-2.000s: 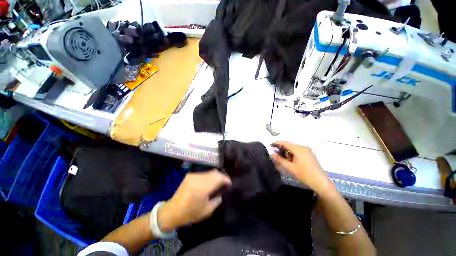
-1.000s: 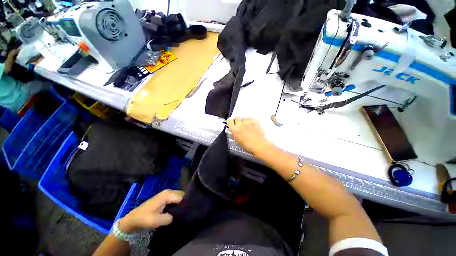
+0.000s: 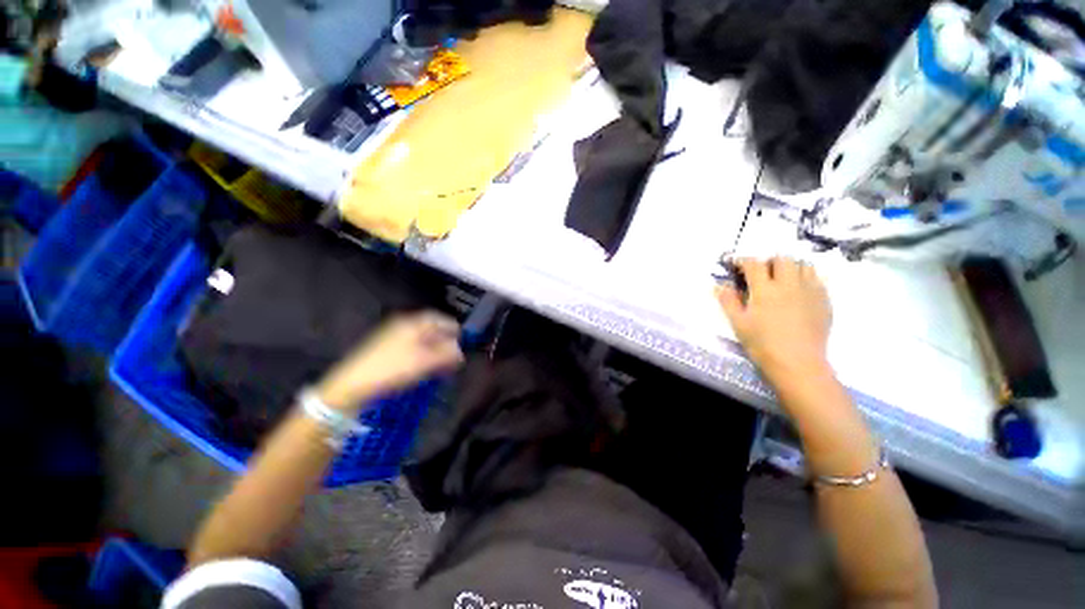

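A dark garment piece [image 3: 512,410] hangs in my lap below the table edge. My left hand [image 3: 411,357] is blurred, left of it, with its fingertips closed at the cloth's raised upper edge. My right hand [image 3: 779,315] rests on the white table before the sewing machine [image 3: 952,131], its fingers curled on a small dark tool [image 3: 734,277], mostly hidden. A dark cloth strip [image 3: 613,179] lies on the table, joined at the back to heaped dark cloth [image 3: 797,71]. The needle area is blurred.
A phone [image 3: 1003,327] and a blue round object [image 3: 1015,431] lie at the right. Tan card [image 3: 464,131] lies at the left of the table. A blue crate [image 3: 179,405] with dark pieces stands on the floor at left. Another machine [image 3: 321,36] is beyond.
My right hand has moved right, away from the garment piece, onto the table. The piece has dropped from the table edge into my lap. My left hand has risen. The view has shifted.
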